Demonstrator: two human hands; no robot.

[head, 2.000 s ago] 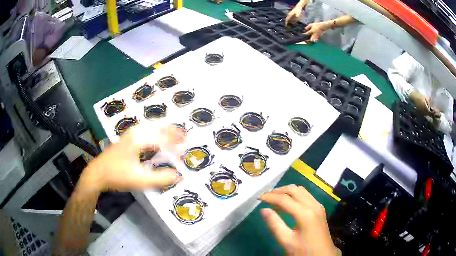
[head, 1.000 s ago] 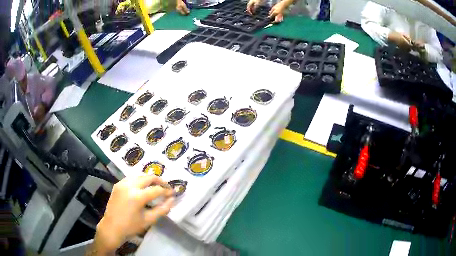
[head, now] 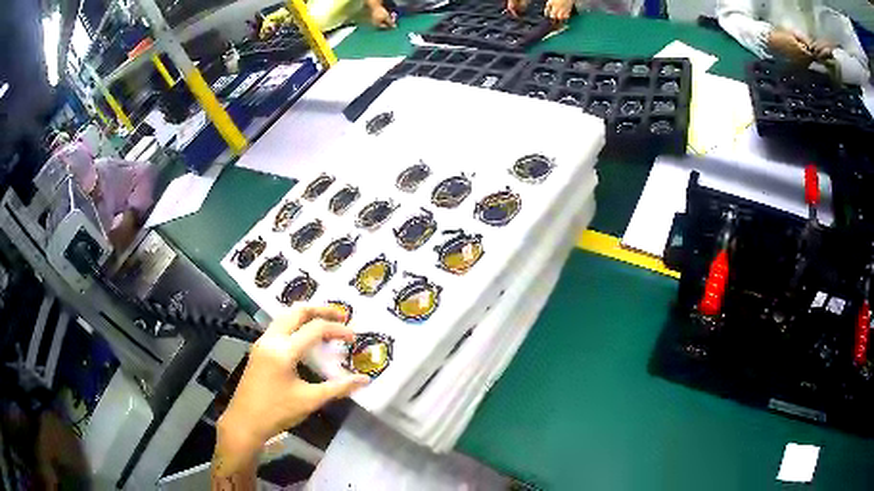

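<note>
A stack of white foam trays (head: 498, 120) stands tilted to my view on the bench, its top sheet holding rows of round watch cases. My left hand (head: 287, 379) is at the near left edge of the top sheet. Its thumb and fingers are apart beside the nearest watch case (head: 370, 355), which lies face up in the tray with a gold-brown inside. Contact with its rim cannot be told. The fingers partly cover another case (head: 337, 312) behind it. My right hand is not in view.
A black press fixture (head: 767, 316) with red handles (head: 715, 284) stands at right, a white card (head: 798, 462) before it. Black blister trays (head: 613, 96) lie behind the stack. Yellow tape (head: 628, 253) crosses the green mat (head: 565, 384). Other people's hands work at the far side.
My right hand has left the view. My left hand has moved from over the tray to its near edge, and its fingers have spread since a second ago. The camera view has shifted.
</note>
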